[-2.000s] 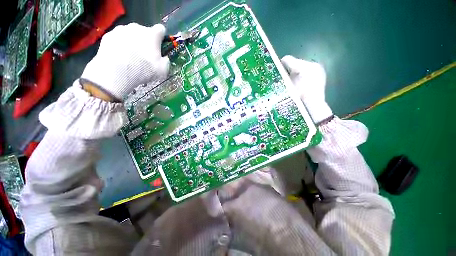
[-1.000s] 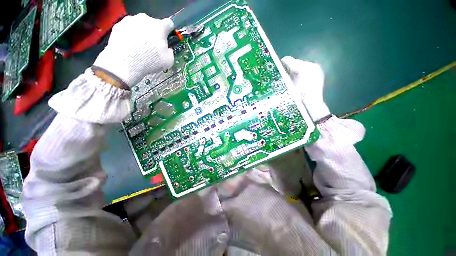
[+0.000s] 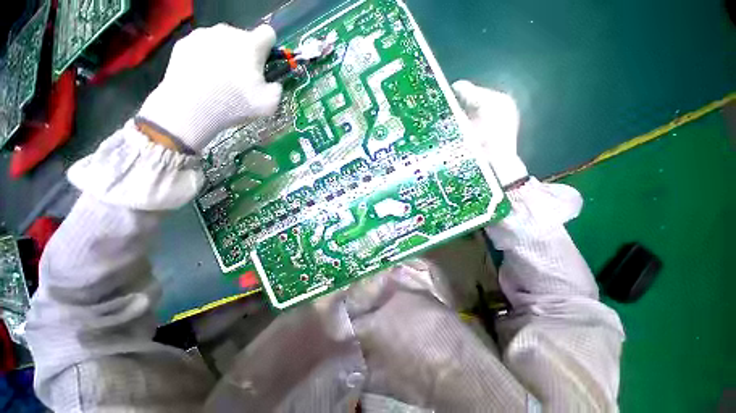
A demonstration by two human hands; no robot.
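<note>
A large green circuit board (image 3: 355,161) with a white border line and silvery solder areas is held tilted above the bench edge. My left hand (image 3: 214,85), in a white knitted glove, grips small cutters (image 3: 292,58) with dark handles, orange-red near the silver jaws. The jaws are over the board's upper left area; whether they touch it cannot be told. My right hand (image 3: 491,125), also gloved white, holds the board's right edge; its fingers are partly hidden behind the board.
Other green boards (image 3: 87,28) on red pads (image 3: 165,36) are at the upper left, and another board (image 3: 12,282) is at the left edge. Yellow tape (image 3: 646,139) edges the dark green mat. A small black object (image 3: 631,272) lies on the bright green side table.
The board appears slightly higher and further left in the picture. My left hand and the cutters have shifted slightly over the board's upper left area. My right hand keeps its hold.
</note>
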